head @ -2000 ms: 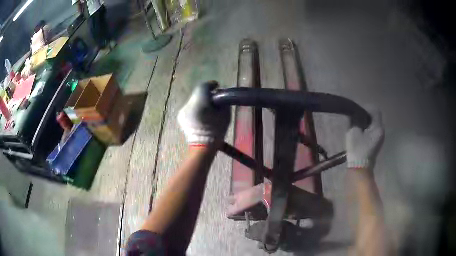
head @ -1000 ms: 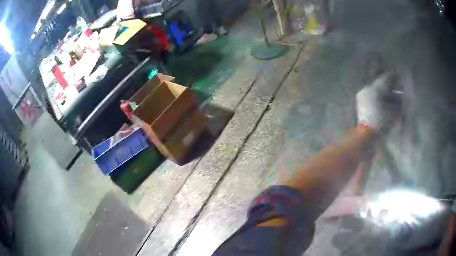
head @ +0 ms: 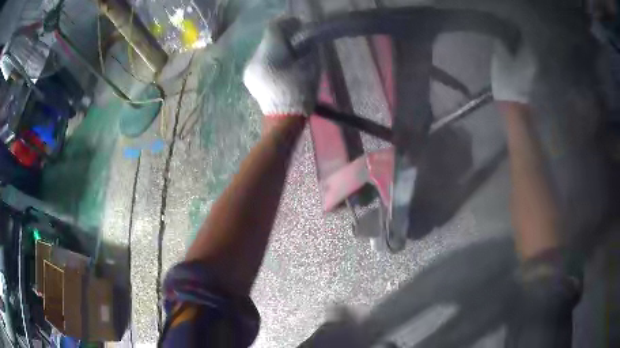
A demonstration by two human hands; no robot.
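A red hand pallet truck stands in front of me, its forks pointing away and cut off by the upper edge. Its black loop-shaped tow handle spans the upper middle. My left hand, in a white knit glove, is closed on the left end of the loop. My right hand, also gloved and blurred, is closed on the right end. The dark bar runs down from the loop to the pump unit, which is blurred. No load shows on the visible part of the forks.
A brown box stands at the lower left beside dark equipment. A green round stand base and a pole are at the upper left, near a clear-wrapped item with yellow. Blue and red items lie at the far left. Dark shadows cross the floor.
The view has swung right and down since one second ago. The handle and my right hand show again. The brown box has shifted to the lower left, and the bench is mostly out of view.
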